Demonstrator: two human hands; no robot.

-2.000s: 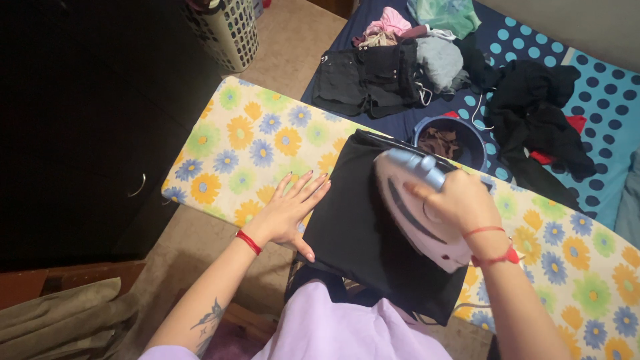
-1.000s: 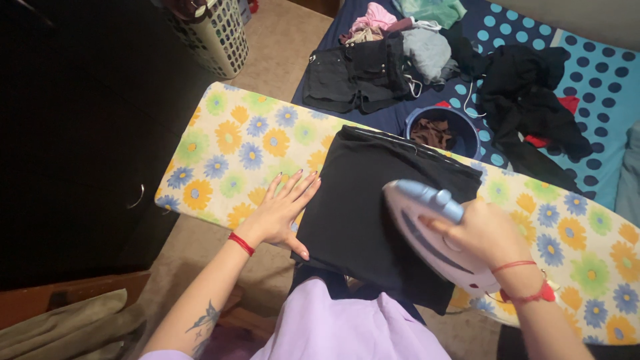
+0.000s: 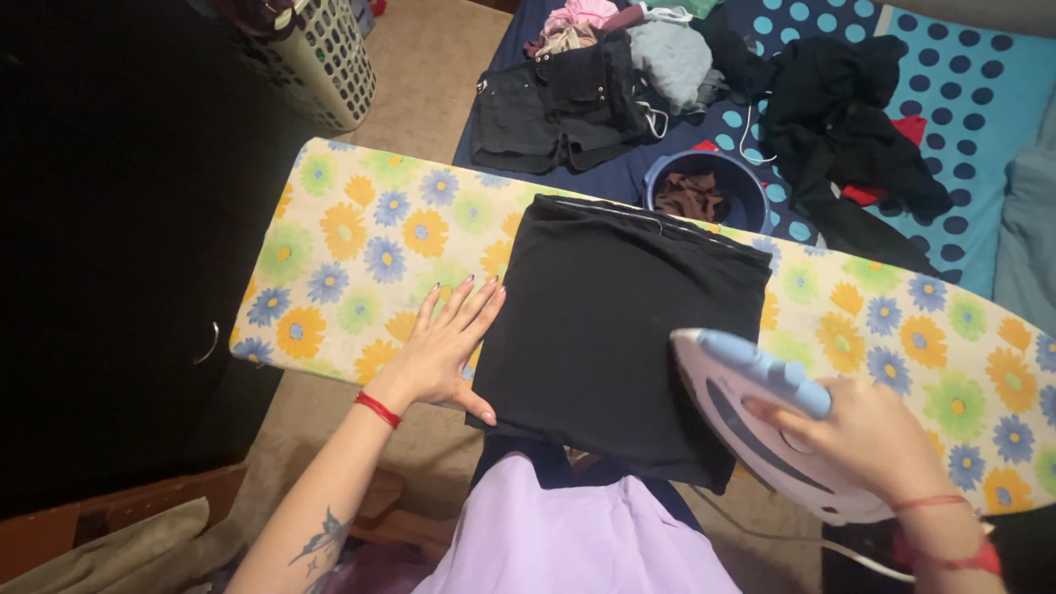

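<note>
A black folded garment (image 3: 610, 330) lies across an ironing board with a floral cover (image 3: 330, 247). My left hand (image 3: 441, 355) rests flat with fingers spread at the garment's left edge, its thumb on the cloth near the lower left corner. My right hand (image 3: 858, 437) grips the handle of a white and blue clothes iron (image 3: 759, 421). The iron's tip lies over the right part of the garment, and its rear extends past the garment's lower right edge. The soleplate is hidden. A pale power cord (image 3: 792, 536) runs below the iron.
Behind the board, a bed (image 3: 949, 107) with dotted bedding holds black denim shorts (image 3: 561, 107), a black garment (image 3: 841, 124) and other clothes. A blue tub (image 3: 751, 198) with brown cloth touches the board's far side. A laundry basket (image 3: 346, 74) stands at the upper left, dark furniture (image 3: 124, 247) at the left.
My right hand has moved the iron from the garment's upper middle toward its lower right edge. The left hand stays at the left edge, fingers still spread.
</note>
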